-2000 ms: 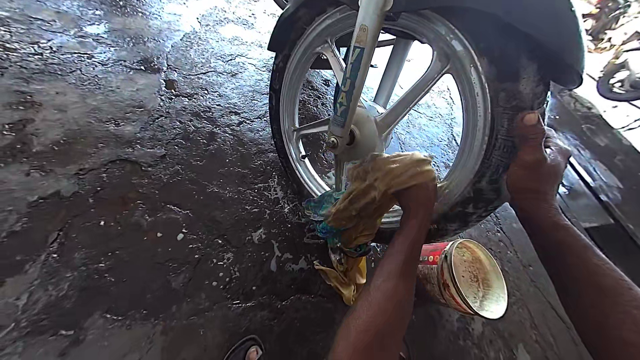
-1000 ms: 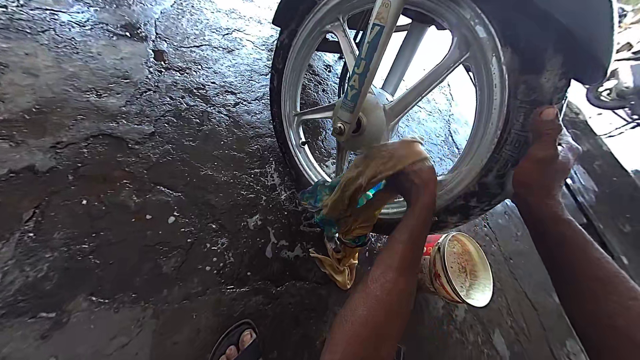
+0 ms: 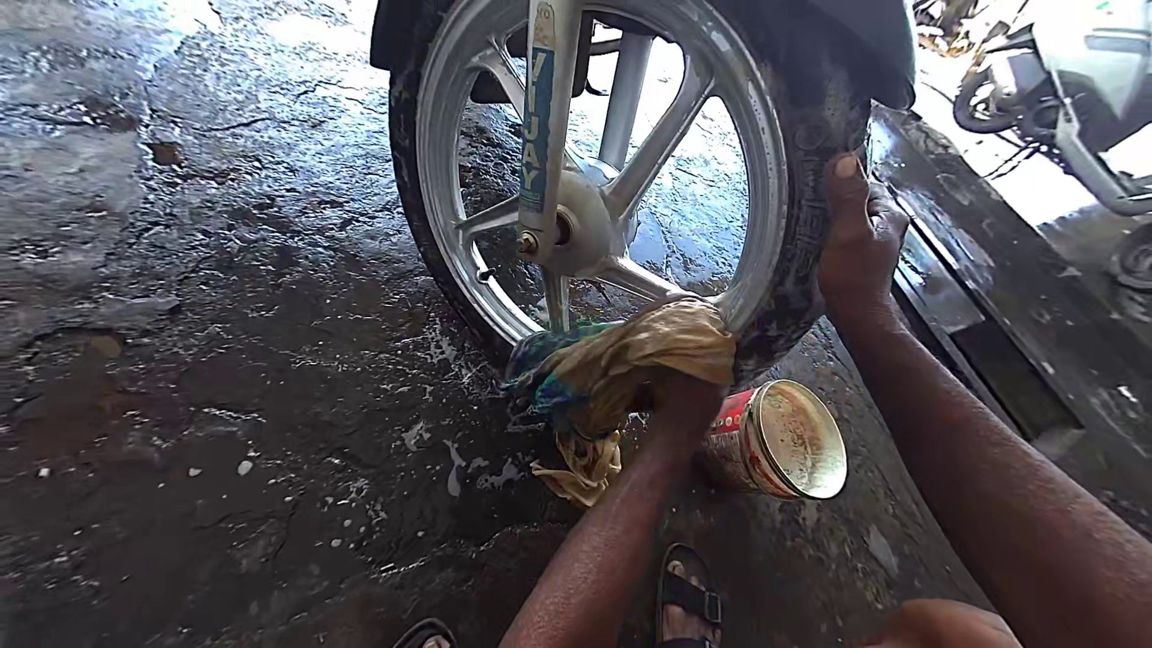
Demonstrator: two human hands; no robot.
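My left hand (image 3: 688, 396) grips a wet cloth (image 3: 630, 360), tan with a blue-green part, pressed on the lower rim of a motorbike's front wheel; its fingers are mostly hidden by the cloth. The silver spoked wheel (image 3: 661, 148) stands upright in its fork (image 3: 551, 108). On the right side of the black tyre (image 3: 792, 261), my right hand (image 3: 864, 238) rests with its thumb up against the tread, its fingers partly behind the tyre. The cloth's loose end hangs below my left hand.
A round tin (image 3: 799, 441) with pale liquid or residue inside is just right of my left wrist. Wet dark stone floor (image 3: 225, 360) surrounds the wheel. A channel (image 3: 1008, 369) runs along the right, and a parked two-wheeler (image 3: 1080, 99) stands beyond. Sandalled feet (image 3: 688, 598) are below.
The cloth in my left hand stays at the lower rim, with small shifts. My right hand remains on the tyre. The view has shifted somewhat.
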